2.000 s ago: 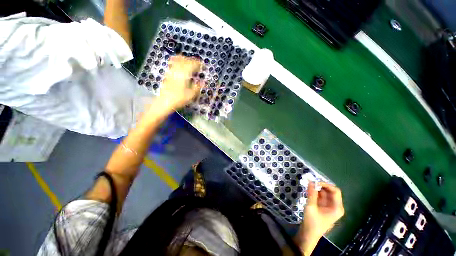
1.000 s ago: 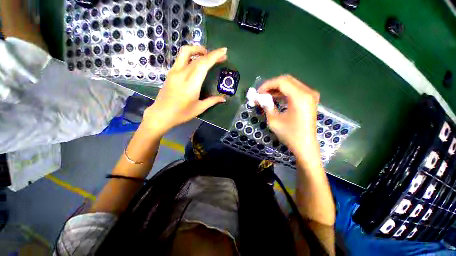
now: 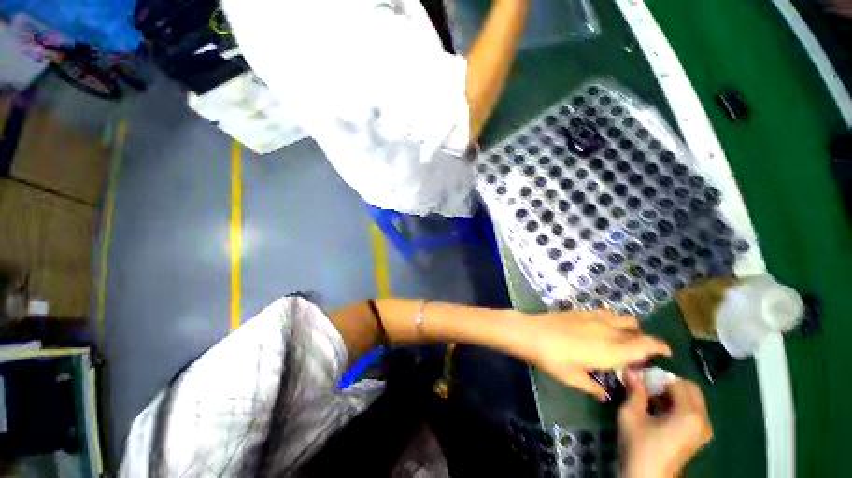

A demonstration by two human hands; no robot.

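Note:
My left hand (image 3: 589, 347) reaches over the bench with its fingertips on a small black housing (image 3: 610, 385), mostly covered by the fingers. My right hand (image 3: 661, 428) is close against it from the near side, pinching a crumpled white wipe (image 3: 657, 378) at the housing. The hands are blurred and their fingertips nearly meet. A clear tray with dark round discs (image 3: 584, 450) shows partly at the bottom edge, beside my right hand.
A larger clear disc tray (image 3: 607, 201) lies beyond my left hand, with a black housing (image 3: 584, 138) on it. A white-topped container (image 3: 759, 316) stands by a tan block (image 3: 702, 306). Another housing (image 3: 712, 360) lies nearby. A co-worker's white sleeve (image 3: 411, 149) is alongside.
The view has swung left. The housing that lay on the bench between my hands is now at my left fingertips, and my right hand has brought the wipe to it.

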